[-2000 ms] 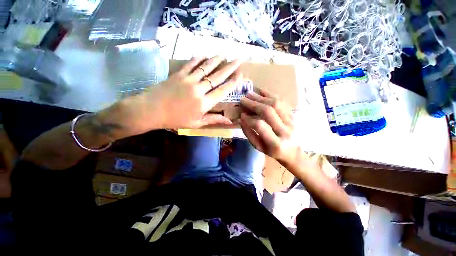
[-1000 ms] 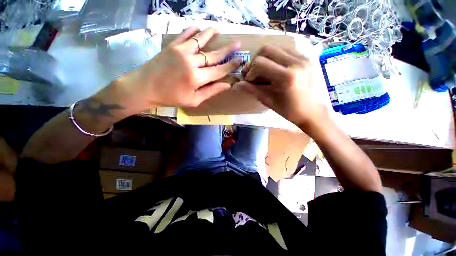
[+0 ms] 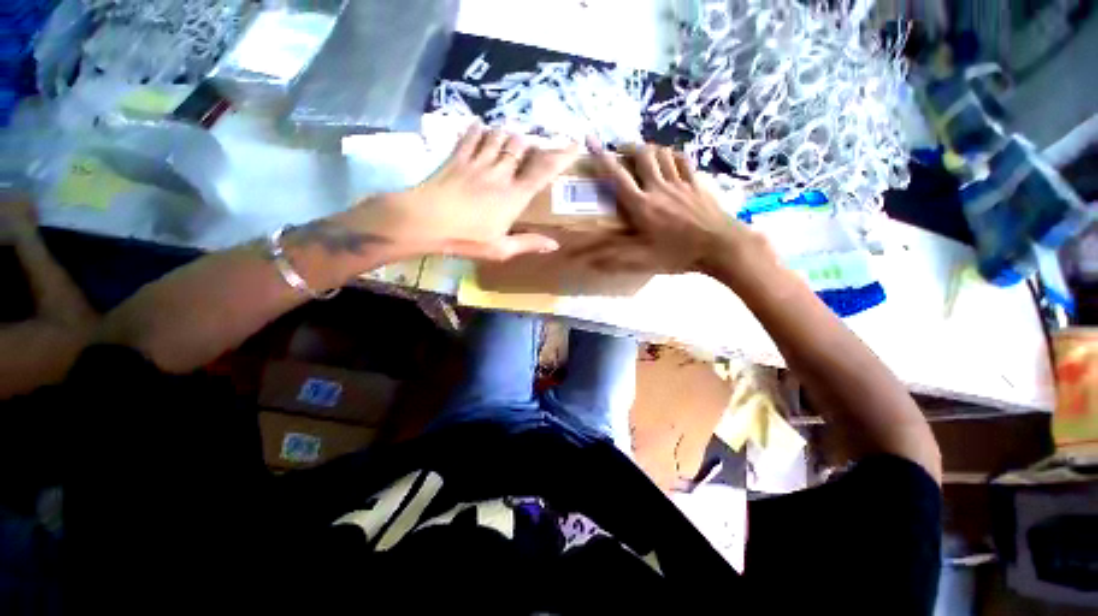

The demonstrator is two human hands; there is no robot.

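Observation:
A closed brown carton [image 3: 556,274] lies at the table's front edge, with a white barcode label [image 3: 583,196] on it. My left hand [image 3: 488,199] is on its left part, fingers over the far side and thumb towards the near side. My right hand [image 3: 668,211] holds its right part, fingers over the far edge, close beside the label. The hands hide both ends of the carton. A yellow sheet [image 3: 482,295] shows under its near left side.
Blue-edged retail boxes [image 3: 850,297] stand right of my right forearm. A heap of white cables [image 3: 801,108] and small white pieces [image 3: 554,102] lie behind. Clear plastic sleeves [image 3: 373,66] lie back left. Labelled cartons [image 3: 325,391] are stacked below the table. Another person's arm [image 3: 48,283] shows far left.
My fingers have moved off the label, which is now uncovered. My right hand has opened from its pinch and spread over the carton's right part. The view has shifted.

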